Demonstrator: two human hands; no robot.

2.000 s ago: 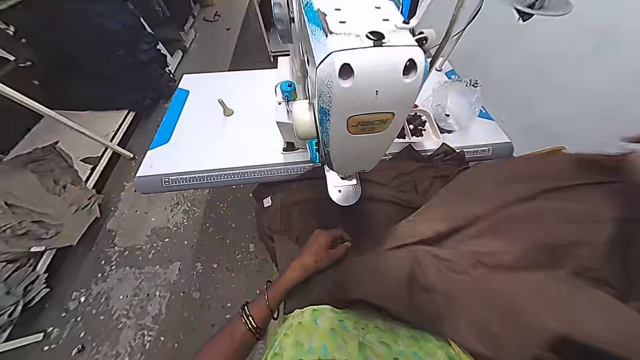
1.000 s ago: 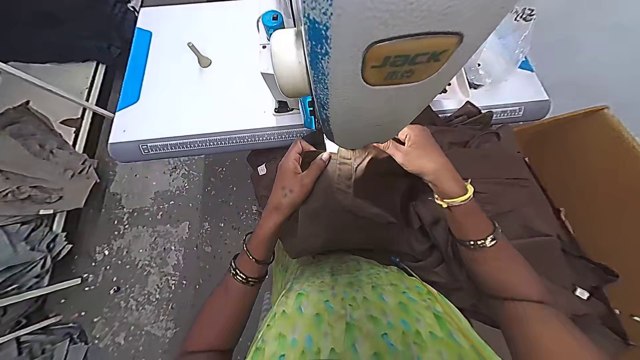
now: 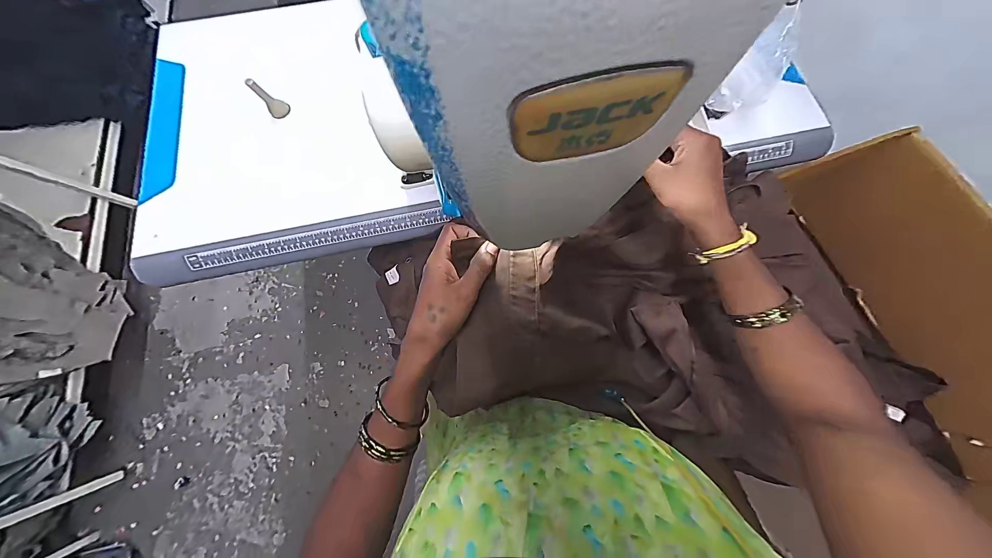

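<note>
A dark brown garment lies across my lap, its edge under the head of a Jack sewing machine. My left hand pinches the cloth just left of a lit, stitched strip. Up at the right side of the machine head is my right hand, its fingers curled and partly hidden by the head; whether it grips anything cannot be told. The needle area is hidden behind the machine head.
A white machine table with a ruled front edge bears a small spoon-shaped tool. A clear plastic bag sits behind at right. A cardboard box stands at right, folded grey cloth at left.
Since the last earlier frame, my right hand has moved from the cloth's edge up and right beside the machine head. My left hand still pinches the cloth. The view has come closer to the machine.
</note>
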